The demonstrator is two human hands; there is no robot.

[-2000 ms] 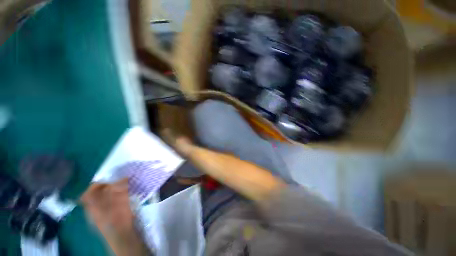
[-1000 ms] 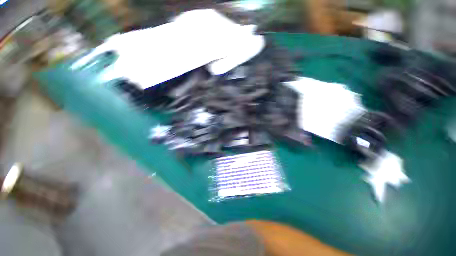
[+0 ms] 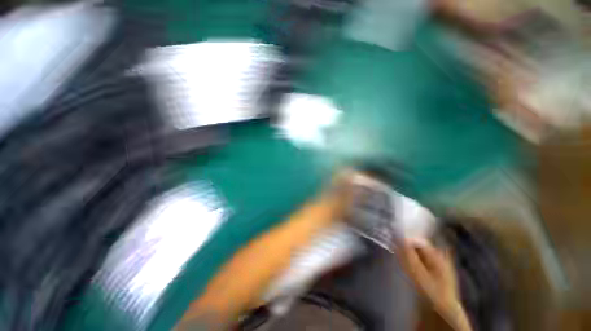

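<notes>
The view is heavily blurred. A small sheet (image 3: pixel 370 208), greyish-purple with a white part at its right, is between my hands above my lap; it looks like a sticker sheet. My left hand (image 3: pixel 345 187) grips its upper left side, with the forearm coming from the lower left. My right hand (image 3: pixel 429 262) is closed at the lower edge of the white part. The fingertips are too blurred to separate. A longer white sheet (image 3: pixel 317 260) lies across my lap, partly behind my left forearm.
A shiny pack with faint purple marks (image 3: pixel 165 245) lies on the green table (image 3: pixel 266 168). A white sheet (image 3: pixel 214 81), crumpled white paper (image 3: pixel 310 119) and a dark pile (image 3: pixel 71 149) are beyond. Another person's hands (image 3: pixel 512 81) are top right. Something black (image 3: pixel 476 258) is beside my right hand.
The view has swung from the table's left part back toward my lap. Both hands are now in view with the sheet; one second ago only part of an arm showed.
</notes>
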